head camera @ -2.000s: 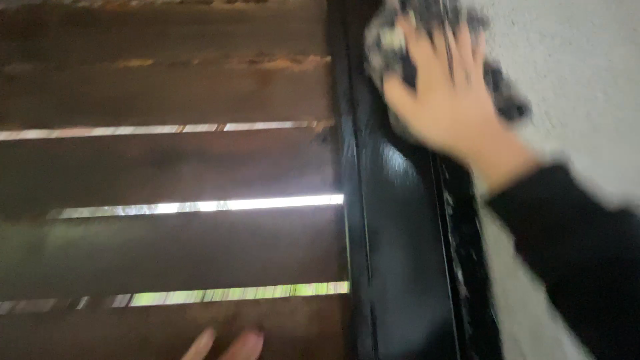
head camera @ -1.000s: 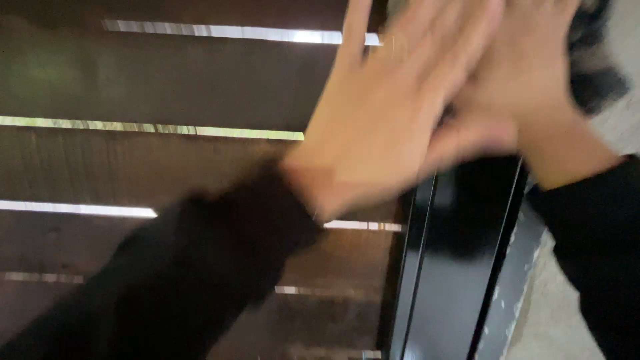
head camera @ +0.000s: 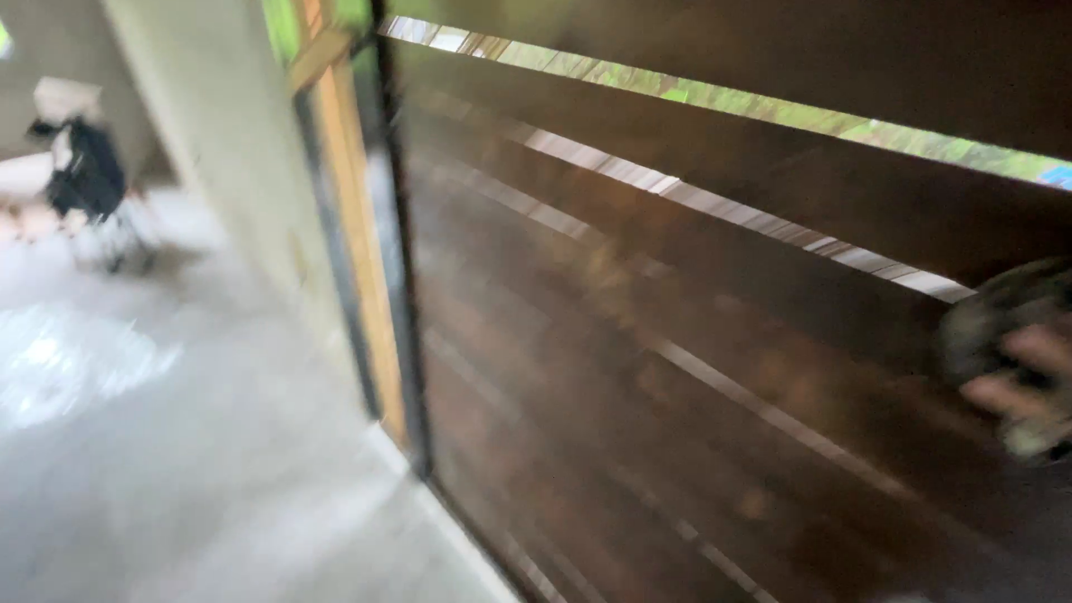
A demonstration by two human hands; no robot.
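Observation:
At the right edge, blurred fingers of what looks like my right hand [head camera: 1034, 360] are curled around a mottled grey-green cloth [head camera: 976, 335]. The rest of that hand is out of frame. The cloth is in front of a dark brown wall of horizontal slats [head camera: 754, 335], with light and green showing through the gaps; whether it touches them cannot be told. My left hand is out of view. A narrow black frame post [head camera: 406, 276] borders the slats on their left side.
Left of the post stand a light wooden upright [head camera: 360, 226] and a pale wall or column [head camera: 226, 142]. A pale, shiny floor [head camera: 209, 469] stretches below. Blurred dark and light objects [head camera: 88, 167] are at the far left.
The view has swung widely to the left, bringing in the floor and wooden upright. Both hands were close together by the black frame a second ago; now only one shows, at the right edge.

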